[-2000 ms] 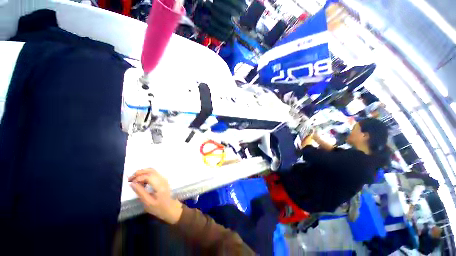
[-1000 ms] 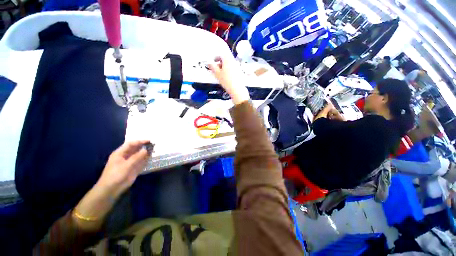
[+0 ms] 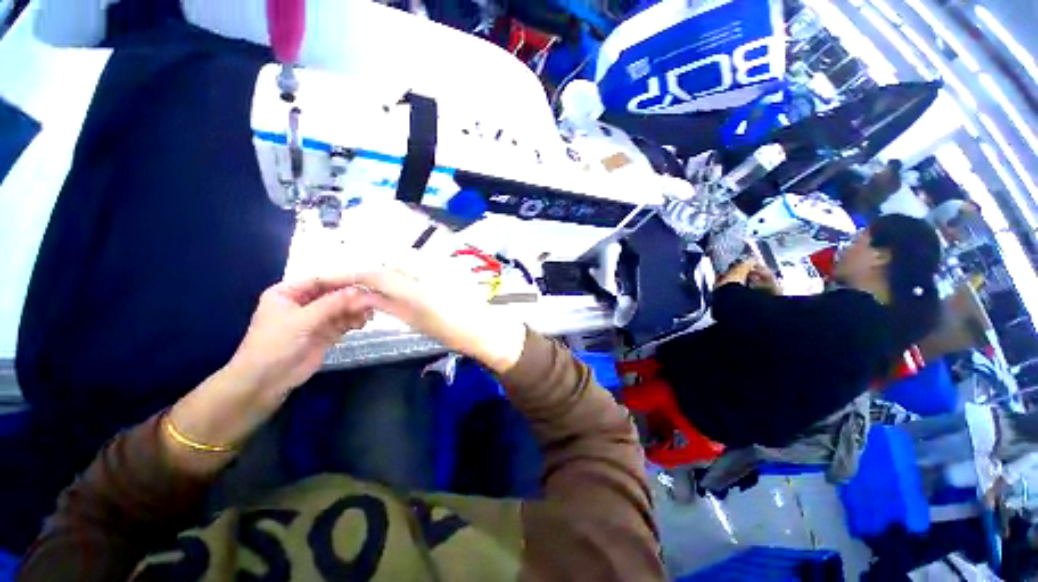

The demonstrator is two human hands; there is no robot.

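My left hand (image 3: 285, 335) and my right hand (image 3: 444, 313) meet at the fingertips over the table's front edge. One second ago my left fingertips pinched a small dark metallic part, perhaps a bobbin; the fingers now mostly hide it. Whether my right fingers grip it too cannot be told. The white sewing machine (image 3: 370, 154) with a black strap stands beyond my hands, its needle area (image 3: 319, 205) with no cloth seen under it. A large dark navy cloth (image 3: 148, 216) lies on the table at the left. Red and yellow snips (image 3: 484, 267) lie right of my hands, partly hidden.
The white table edge (image 3: 569, 313) runs rightward. Dark cloth (image 3: 660, 279) hangs at its right end. A person in black (image 3: 785, 364) sits on a red stool at the right. Blue bins stand below, one at the lower right (image 3: 882, 477). A pink cone (image 3: 287, 28) rises above the machine head.
My right hand came into view over the machine, then moved down and left to meet my left hand. My left hand stays near the table edge. The camera view has shifted.
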